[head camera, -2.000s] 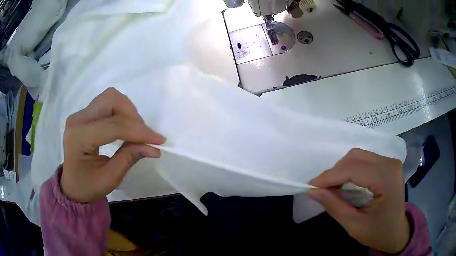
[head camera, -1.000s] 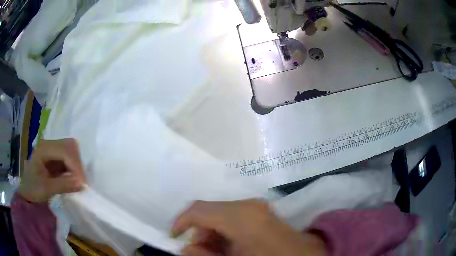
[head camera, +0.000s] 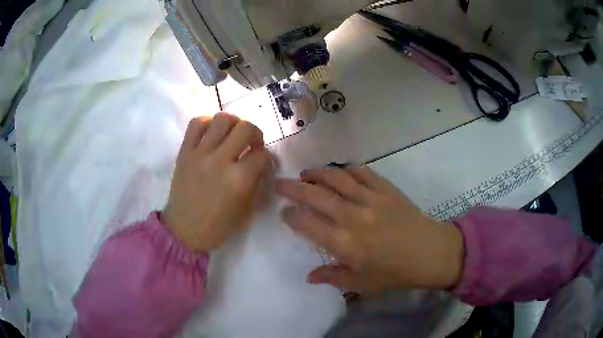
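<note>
The large white fabric panel [head camera: 99, 145] lies over the left of the table and runs down under both hands to the front. My left hand [head camera: 221, 178] is bunched over the cloth just in front of the needle plate [head camera: 254, 112], gripping it with bent fingers. My right hand [head camera: 363, 228] lies on the cloth to the right, fingers spread and blurred, pointing at my left fingertips. The presser foot [head camera: 283, 102] stands at the needle, just beyond the hands. The cloth edge between the hands is blurred.
The sewing machine head [head camera: 231, 33] fills the top centre, with a ribbed cream knob [head camera: 318, 77] beside the needle. Black fabric shears [head camera: 489, 76] and pink snips [head camera: 430, 63] lie right of it. A paper label [head camera: 562, 88] and table ruler [head camera: 516, 173] are farther right.
Both hands have moved from the front of the table up to the needle area, bringing cloth along. The right hand no longer pinches the edge. The view has shifted closer to the machine head.
</note>
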